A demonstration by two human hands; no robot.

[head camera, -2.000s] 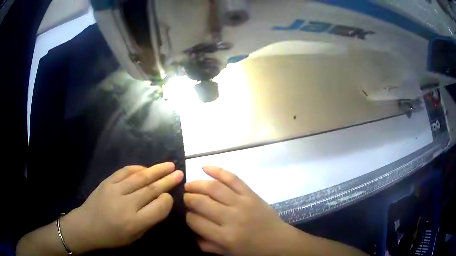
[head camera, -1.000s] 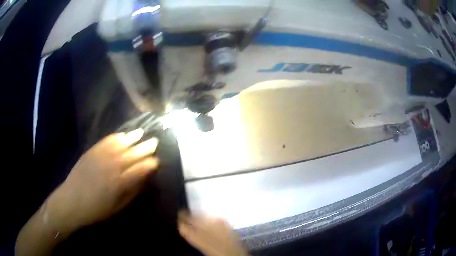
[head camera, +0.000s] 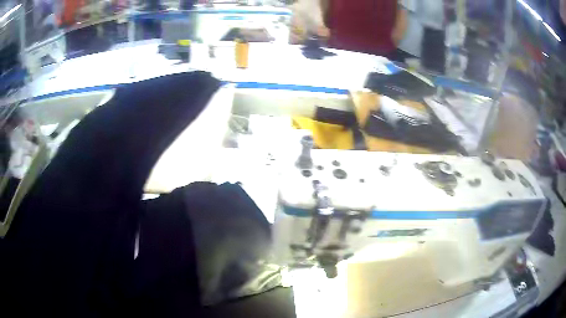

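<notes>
A large dark cloth [head camera: 93,186] covers the left side and stretches up and back across the table. A smaller greyish-black, slightly shiny piece [head camera: 229,242] lies on it beside the needle area. The white sewing machine head [head camera: 397,223] with a blue stripe stands right of the cloth. Its presser foot and needle area [head camera: 291,276] is under a bright lamp and blurred by glare. The beige machine bed [head camera: 385,279] shows below the arm. Neither of my hands is in the picture.
Behind stands another white table [head camera: 112,65] with a blue edge. Yellow cloth [head camera: 323,132] and dark pieces on brown material [head camera: 372,124] lie behind the machine. A person in a dark red top [head camera: 363,25] stands at the back. Another worker's arm or head seems to show at right, blurred.
The view has swung up from the needle area to the workshop beyond. Both my hands, earlier on the cloth, have left the picture. The machine now appears lower and farther right.
</notes>
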